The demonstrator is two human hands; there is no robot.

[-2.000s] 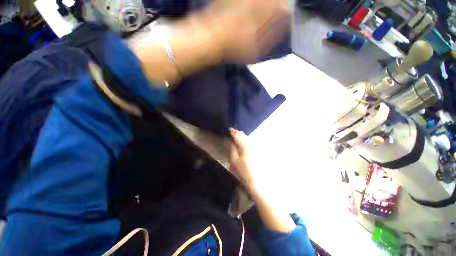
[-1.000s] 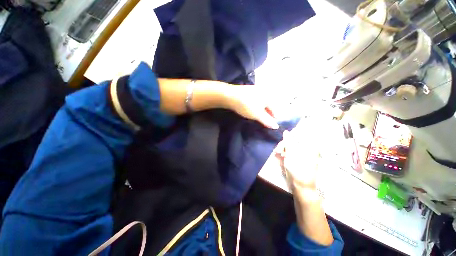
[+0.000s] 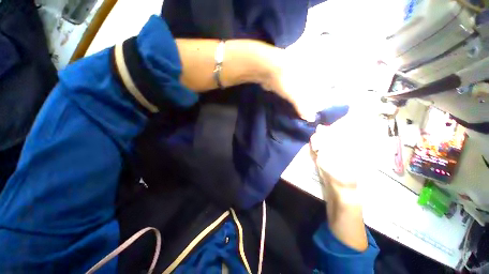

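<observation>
The navy garment [image 3: 262, 152] lies over the table edge and my lap, with a dark band [image 3: 214, 134] along it. My left hand [image 3: 292, 77] reaches in from the left over the cloth, its fingers on the cloth edge near the needle area. My right hand [image 3: 338, 160] comes from below, thumb and fingers pinching the same edge beside the left fingertips. A small navy cloth end [image 3: 333, 114] shows past the fingers towards the machine. Strong glare washes out both hands; the needle and presser foot cannot be made out.
The white sewing machine head [image 3: 447, 51] stands at the right. Below it lie pink snips [image 3: 398, 152], a lit smartphone [image 3: 438, 144] and a green object [image 3: 435, 199]. A tape ruler [image 3: 423, 235] runs along the table's front edge. Dark cloth hangs at the far left.
Both hands came together at the cloth edge after the left was raised and blurred. Since the last earlier frame, they and the cloth sit slightly farther right; the view has also shifted.
</observation>
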